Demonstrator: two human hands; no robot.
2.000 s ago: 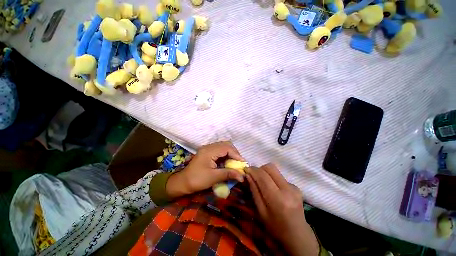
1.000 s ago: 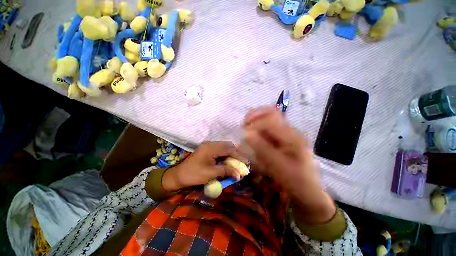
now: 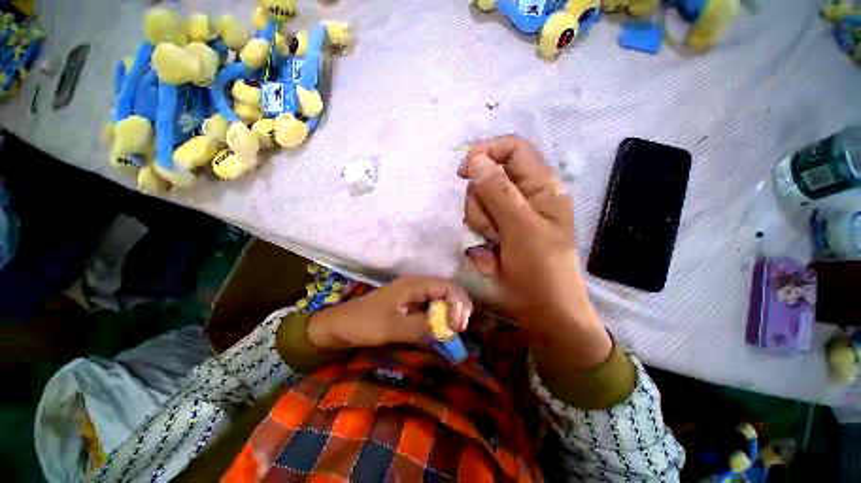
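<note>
My left hand (image 3: 401, 311) is at the table edge over my lap. Its thumb and fingers are shut on a small plush toy piece (image 3: 440, 322), with a yellow padded end up and blue cloth below. My right hand (image 3: 519, 212) is raised above the table edge, up and right of the toy. Its thumb and forefinger are pinched together; no needle or thread can be made out there. A small whitish patch shows by a lower fingertip of this hand. The snips are hidden behind the right hand.
A heap of blue-and-yellow toys (image 3: 203, 151) lies at the left, more toys (image 3: 565, 33) at the far side. A white tuft (image 3: 360, 174), a black smartphone (image 3: 642, 215), a clear bottle (image 3: 819, 168) and a purple box (image 3: 782, 305) stand or lie around. A cardboard box (image 3: 247, 288) is below the edge.
My right hand has moved from the toy up and away over the table, covering the snips. My left hand still holds the toy, now turned with its yellow end up.
</note>
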